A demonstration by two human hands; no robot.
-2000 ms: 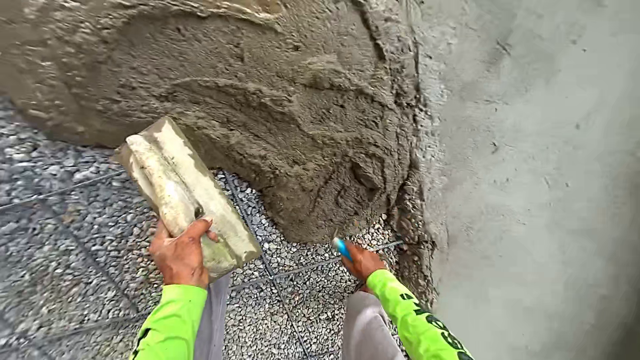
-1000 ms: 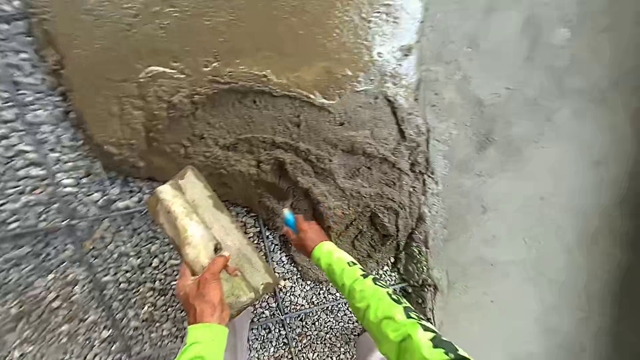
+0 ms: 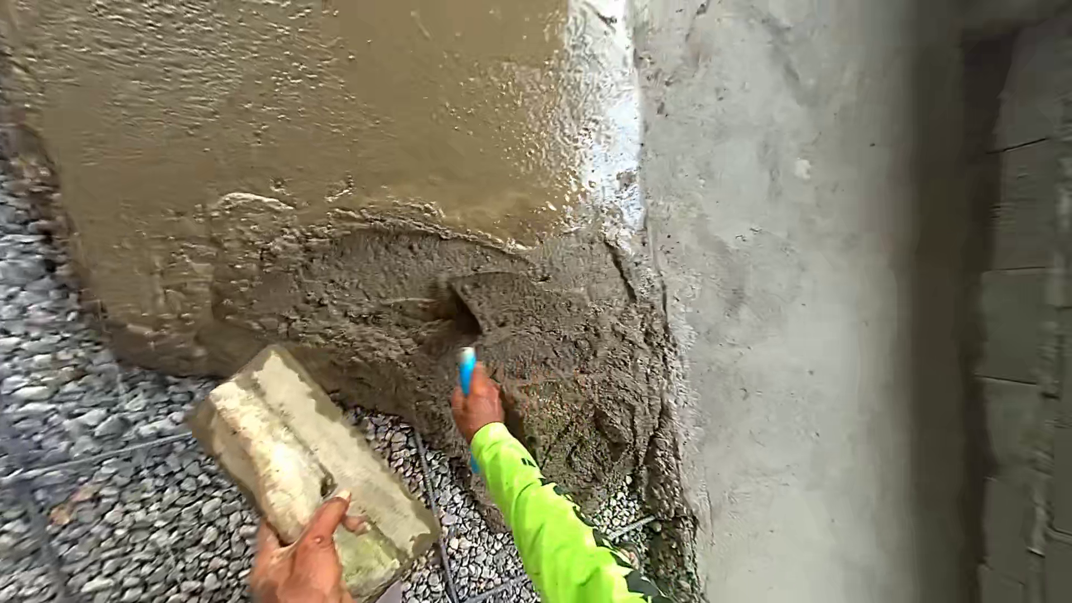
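Observation:
My left hand (image 3: 306, 548) grips the handle of a worn, mortar-caked float (image 3: 314, 469), held tilted over the gravel at the lower left. Near the middle, my right hand (image 3: 479, 404), in a bright green sleeve, is closed on the blue handle of a tool (image 3: 466, 368), likely a trowel. Its blade is not clearly seen; the front end is at a dark hollow in the rough wet concrete (image 3: 569, 335). Beyond that lies a smoother, shiny wet concrete surface (image 3: 335, 109).
Grey gravel (image 3: 126, 519) with thin steel mesh bars (image 3: 100, 456) over it lies left and below. A hardened grey concrete strip (image 3: 754, 293) runs along the right, with a block wall (image 3: 1017, 335) beyond it at the far right edge.
My right hand and the blue-handled tool have moved from the near edge of the wet concrete onto it. The float stays in my left hand. The view has shifted to show more smooth concrete and the wall.

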